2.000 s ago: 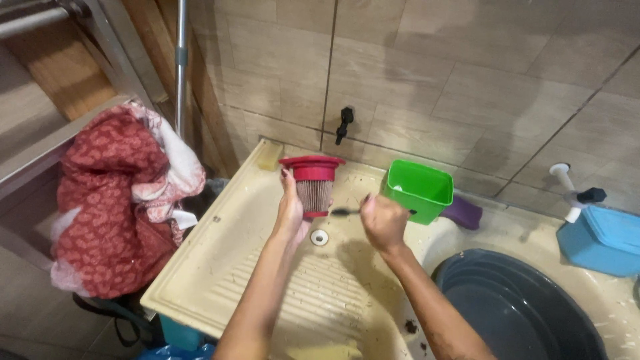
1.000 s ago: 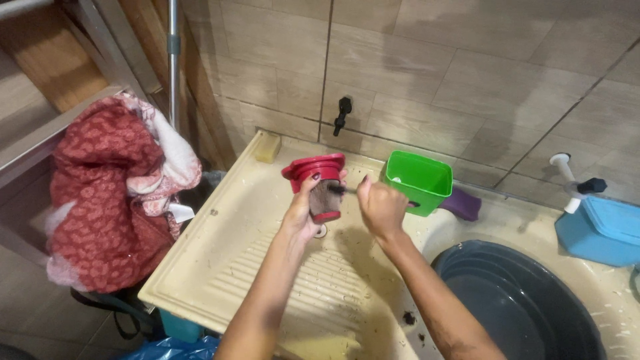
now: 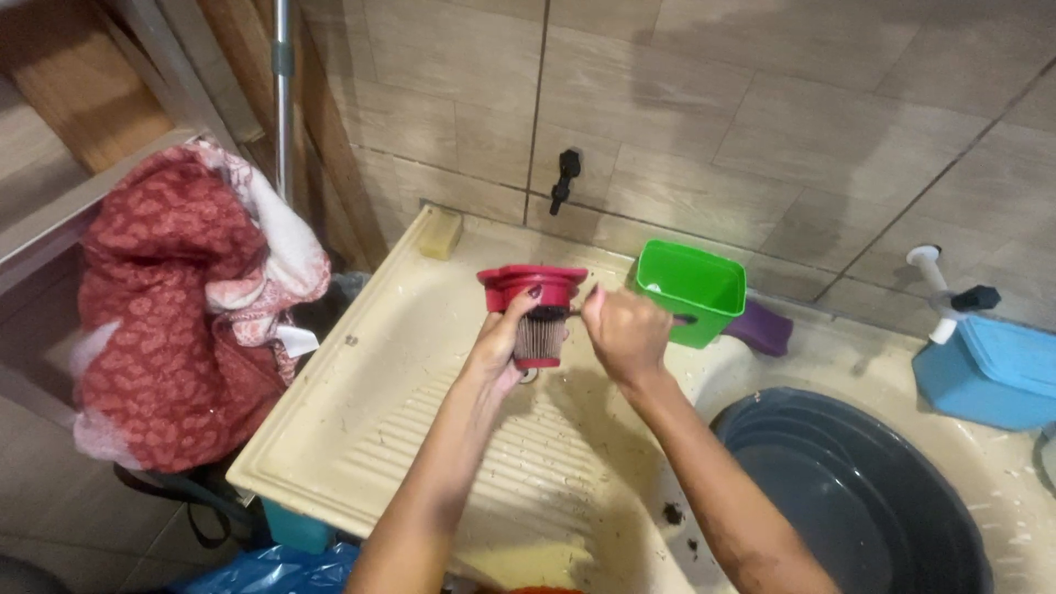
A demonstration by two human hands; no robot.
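Observation:
My left hand (image 3: 502, 340) grips a red plastic vacuum filter (image 3: 538, 337) with a pleated, dirty cylinder, held upright with the wide rim at the top. In my right hand (image 3: 625, 332) is a thin dark-handled brush (image 3: 683, 319); its dark bristles lie against the pleats just below the rim, and my fist hides most of the handle. Both hands are over the ribbed basin of a cream laundry sink (image 3: 388, 396), where small dark bits of debris are scattered. The sink's drain shows just under the filter.
Behind my right hand stands a green plastic container (image 3: 691, 285), beside a purple object (image 3: 761, 327). A dark round tub (image 3: 850, 495) and a light blue container (image 3: 990, 375) are at the right. Yellow soap (image 3: 440, 234) sits in the back corner, below a black tap (image 3: 565, 181). Red patterned cloth (image 3: 177, 322) hangs left.
The filter was tilted in my left hand one second ago and is now more upright, its pleats facing me. The brush in my right hand has shifted to just under the rim.

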